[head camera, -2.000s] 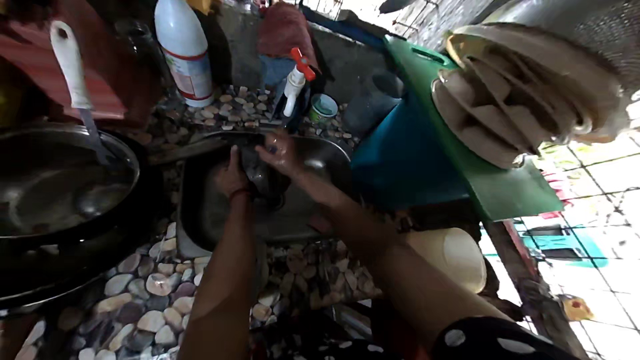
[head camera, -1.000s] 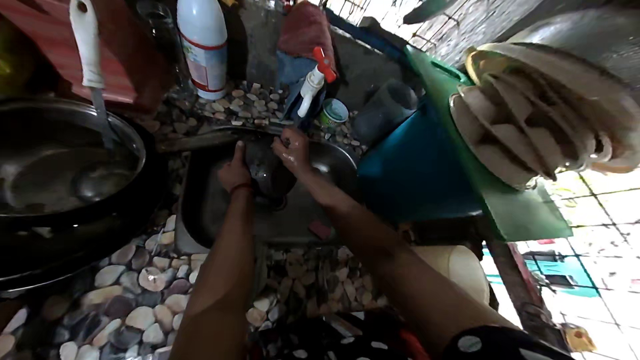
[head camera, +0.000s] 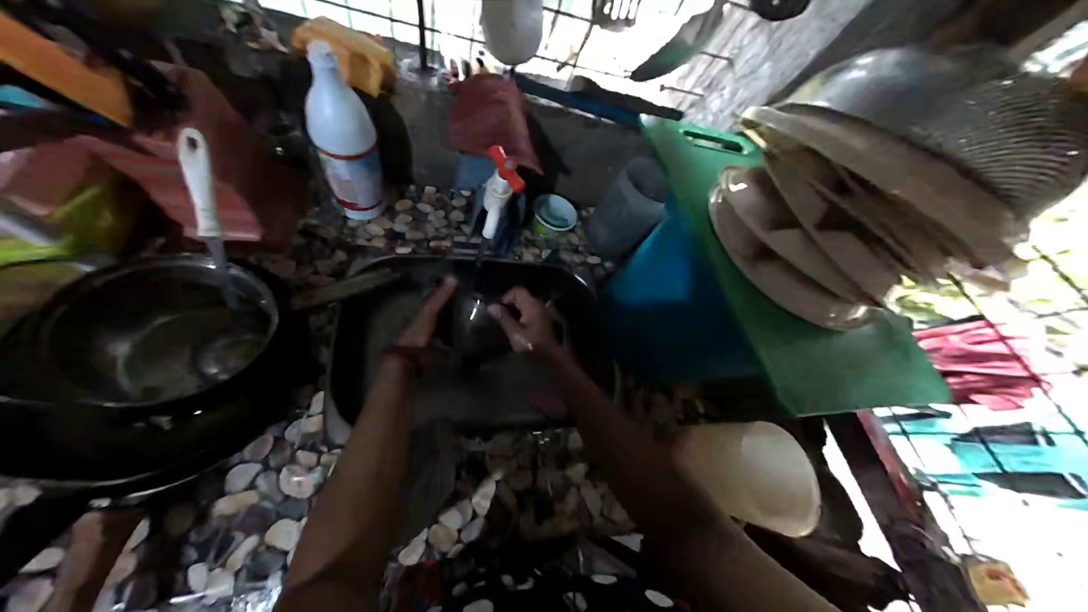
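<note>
Both hands are over a metal sink basin (head camera: 501, 395), around a dark, rounded, shiny vessel (head camera: 480, 327) under the tap (head camera: 497, 200) with its red handle. At the vessel's left side is my left hand (head camera: 427, 321), a red band at its wrist. My right hand (head camera: 525, 321) is at the vessel's right side, fingers bent against it. A thin stream seems to run from the spout onto the vessel; it is too dark to be sure. The vessel's exact kind cannot be told. A reddish flat piece (head camera: 546, 403) lies in the basin near my right forearm.
Left of the sink stands a dark pan (head camera: 161, 399) holding a white-handled ladle (head camera: 200, 187). Behind are a white plastic bottle (head camera: 344, 136) and a small tub (head camera: 554, 212). To the right, plates (head camera: 790, 246) stand on a green board (head camera: 816, 365), beside a blue container (head camera: 680, 314).
The view has shifted, with more showing behind the sink. My hands were close together on the dark vessel before; now they are farther apart, at its two sides.
</note>
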